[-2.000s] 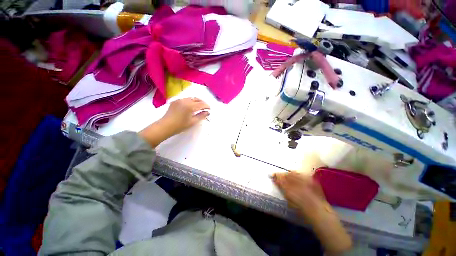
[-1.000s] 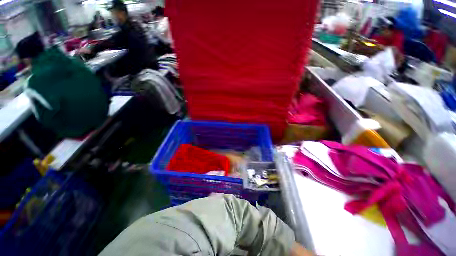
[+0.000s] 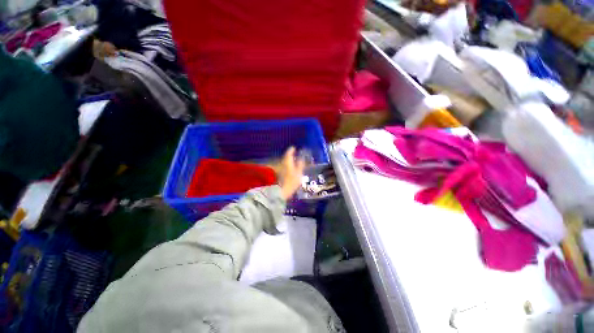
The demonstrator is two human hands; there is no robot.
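Note:
My left hand [image 3: 290, 173] is over the right part of the blue basket, at the left edge of the small grey tray [image 3: 331, 190]. The hand is blurred, and I cannot tell whether its fingers hold anything. Small white and silver bobbins [image 3: 315, 185] lie in the tray, beside the left edge of the white table [image 3: 384, 250]. My right hand is not in view. The heap of magenta and pale lilac panels [image 3: 449, 156] lies on the table, with a red-pink tie [image 3: 464, 183] over it and a yellow scrap [image 3: 448, 201] beneath.
The blue basket [image 3: 182, 175] holds red fabric [image 3: 228, 178]. A large red panel [image 3: 267, 58] stands behind it. Another blue basket [image 3: 84, 273] is at the lower left. A person in dark green [image 3: 32, 117] is at the left edge. White bundles [image 3: 547, 143] lie at the right.
The view swung left from the machine, then tilted down. My left hand has moved from the table edge to the bobbin tray. My right hand has left the picture.

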